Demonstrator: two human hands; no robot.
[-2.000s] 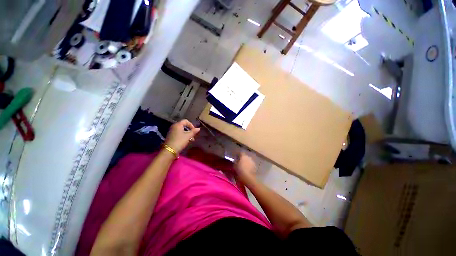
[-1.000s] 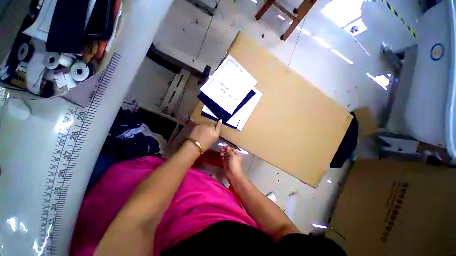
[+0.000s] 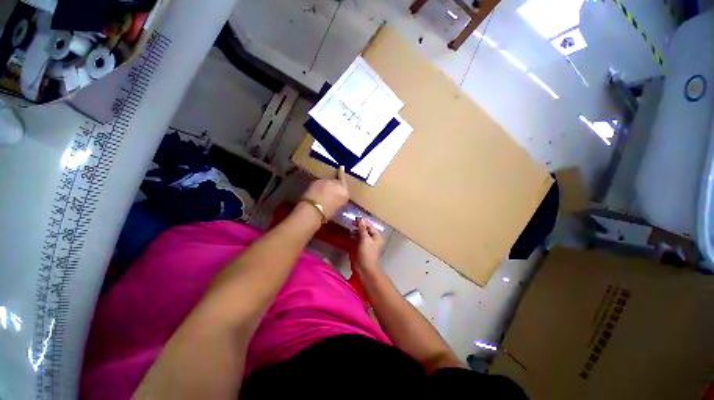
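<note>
My left hand (image 3: 329,194), with a gold bracelet, is at the near edge of the brown carton (image 3: 454,180), its index finger extended to the lower corner of a stack. The stack has a white sheet with drawn lines (image 3: 356,105) on top, navy pieces (image 3: 333,141) below it and another white sheet (image 3: 384,156). My right hand (image 3: 369,244) is just below, beside the carton, fingers bent together. A small dark spot shows at its fingertips; I cannot tell what it is. Whether my left hand holds anything is hidden.
The white table with a ruler tape (image 3: 98,164) runs down the left. A parts tray (image 3: 86,98) holds white rolls. Navy cloth (image 3: 184,183) lies below the table. A second carton (image 3: 603,328) stands at lower right, a white machine body (image 3: 681,148) at right, wooden stool legs (image 3: 474,23) at top.
My left hand has moved right to the carton's edge and its index finger has extended. My right hand has moved slightly left, close to it. The view has shifted right, away from the table.
</note>
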